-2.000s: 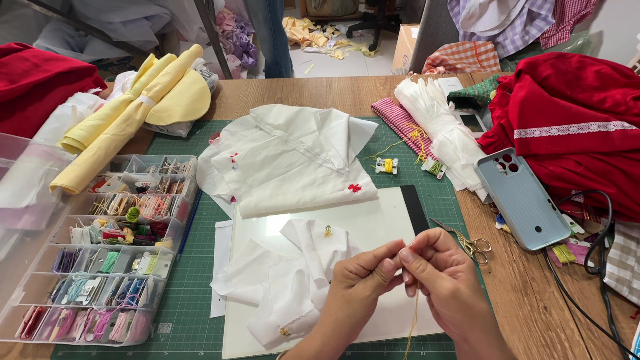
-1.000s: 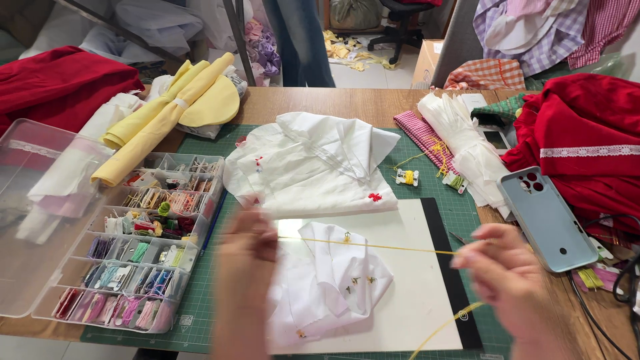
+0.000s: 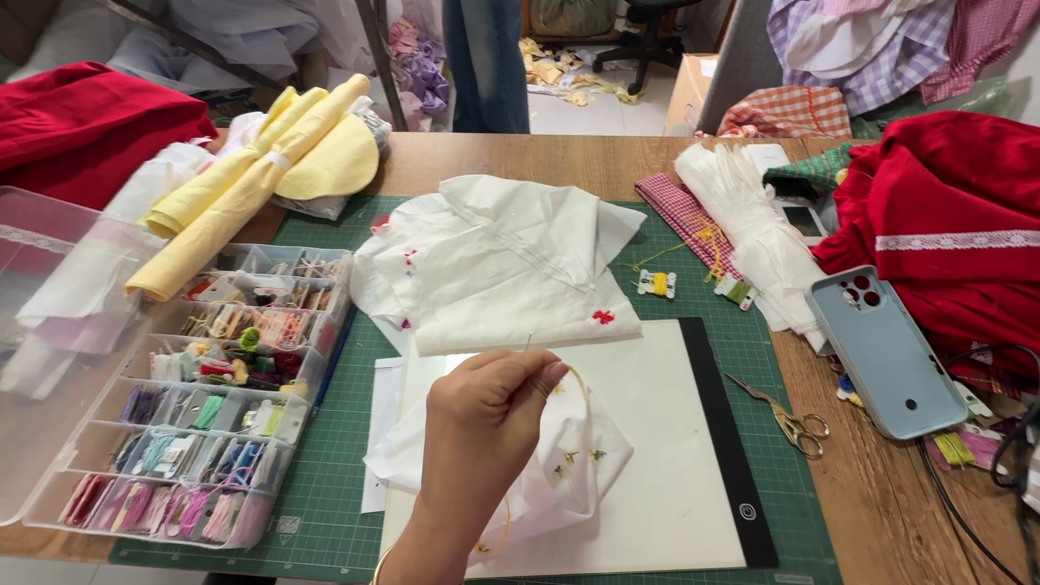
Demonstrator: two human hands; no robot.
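My left hand (image 3: pixel 487 406) is above the middle of the work, thumb and fingertips pinched on a thin needle (image 3: pixel 530 340) whose upper end sticks up. Yellow thread (image 3: pixel 583 390) loops down from the fingertips. Below and partly behind the hand, a white cloth with small embroidered motifs (image 3: pixel 605 483) lies crumpled on a white light pad (image 3: pixel 666 455). Another white cloth with red embroidery (image 3: pixel 520 268) lies beyond it. My right hand is out of view. Gold embroidery scissors (image 3: pixel 792 422) rest on the right of the green cutting mat (image 3: pixel 739 357).
A compartment box of floss (image 3: pixel 268 479) stands at left, with yellow fabric rolls (image 3: pixel 236 195) behind. A yellow floss bobbin (image 3: pixel 656 283) is on the mat. At right are a phone (image 3: pixel 890 357), red fabric (image 3: pixel 959 187) and black cables (image 3: pixel 946 487). A person's jeans-clad leg (image 3: pixel 487 65) shows beyond the table.
My hands were together two seconds ago, then apart with yellow thread stretched between them. My left hand has since moved to the middle, and my right hand has left the view.
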